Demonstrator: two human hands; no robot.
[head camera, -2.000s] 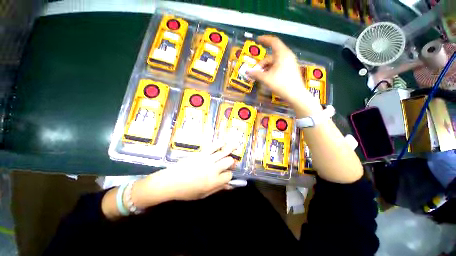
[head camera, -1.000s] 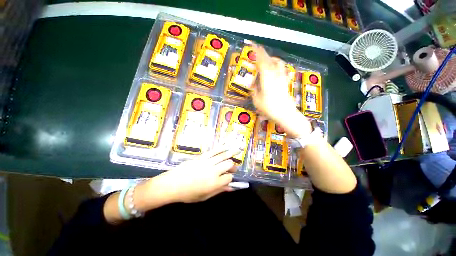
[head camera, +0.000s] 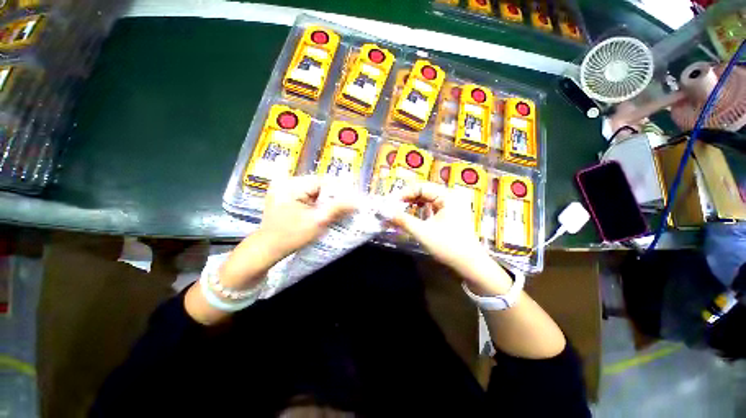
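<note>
A clear plastic tray (head camera: 235, 196) lies on the green bench with two rows of yellow units, each with a red spot at its far end. My left hand (head camera: 298, 216) holds a white label sheet (head camera: 327, 251) that hangs towards my lap. My right hand (head camera: 433, 220) is at the sheet's upper end, thumb and fingertips close together near the left fingertips. Both hands are over the front row and partly hide its middle units. Whether a small label is between the right fingertips is too blurred to tell.
Stacked clear trays with yellow units (head camera: 33, 106) stand at far left. Another tray (head camera: 511, 11) lies at the far side. A phone (head camera: 612, 202), a white plug (head camera: 573, 217), a white fan (head camera: 617, 70) and a pink fan (head camera: 710, 102) are at right. Brown cardboard (head camera: 90, 318) is below the edge.
My right hand has moved back from the far row to the front. My left hand has lifted off the front unit with the white sheet now showing. The tray appears further right in view.
</note>
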